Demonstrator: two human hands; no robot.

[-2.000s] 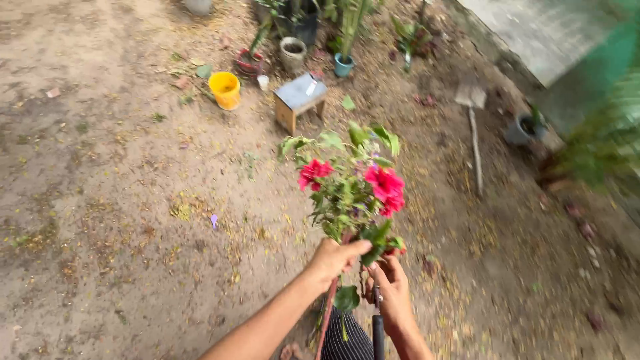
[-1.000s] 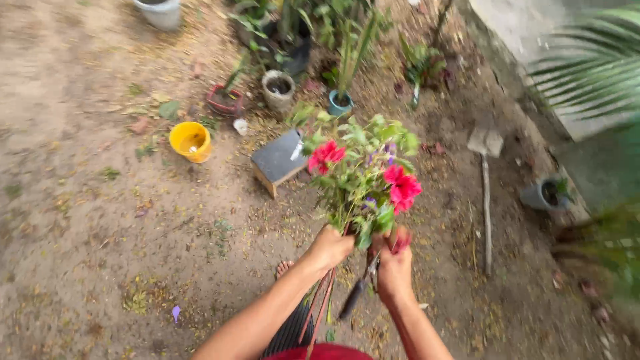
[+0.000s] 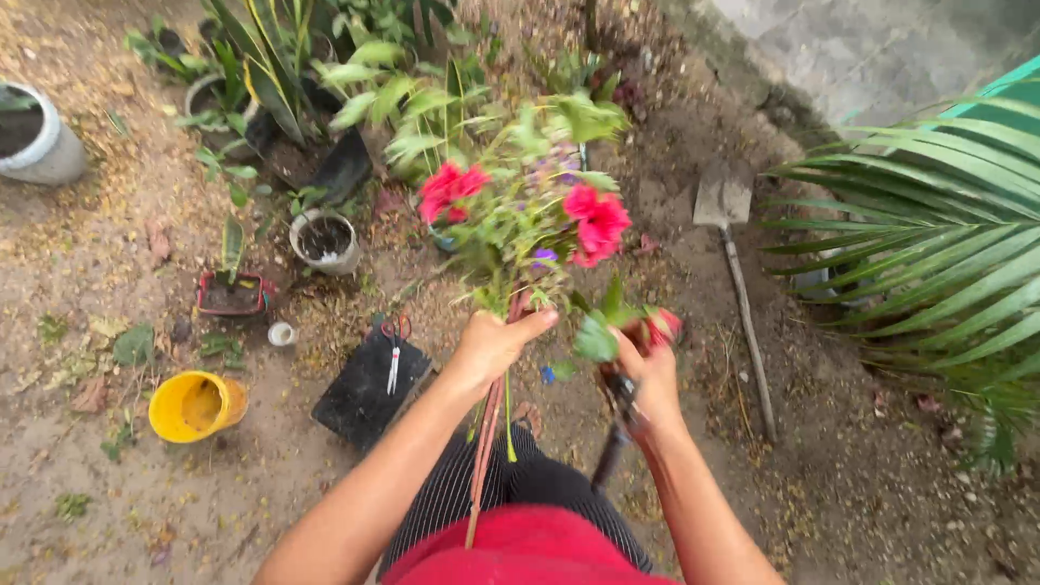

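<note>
My left hand [image 3: 496, 341] is closed around the stems of a bouquet [image 3: 520, 219] with leafy sprigs, two large red-pink flowers and small purple ones; its long stems hang below the fist. To its right, my right hand [image 3: 646, 366] holds a small red flower [image 3: 662, 327] with green leaves [image 3: 599, 337]. Dark-handled pruning shears [image 3: 617, 406] hang down from the same hand, blurred, and whether their blades are apart cannot be told. The two hands are apart.
A dark-topped stool [image 3: 357, 406] bears red-handled scissors [image 3: 394, 357]. Around it are a yellow bucket [image 3: 195, 406], a small white cup [image 3: 282, 334] and potted plants [image 3: 325, 240]. A shovel [image 3: 743, 309] lies at the right, near palm fronds [image 3: 934, 219].
My right hand has moved away from the bouquet to the right, with the small red flower and shears. The view has shifted toward the stool.
</note>
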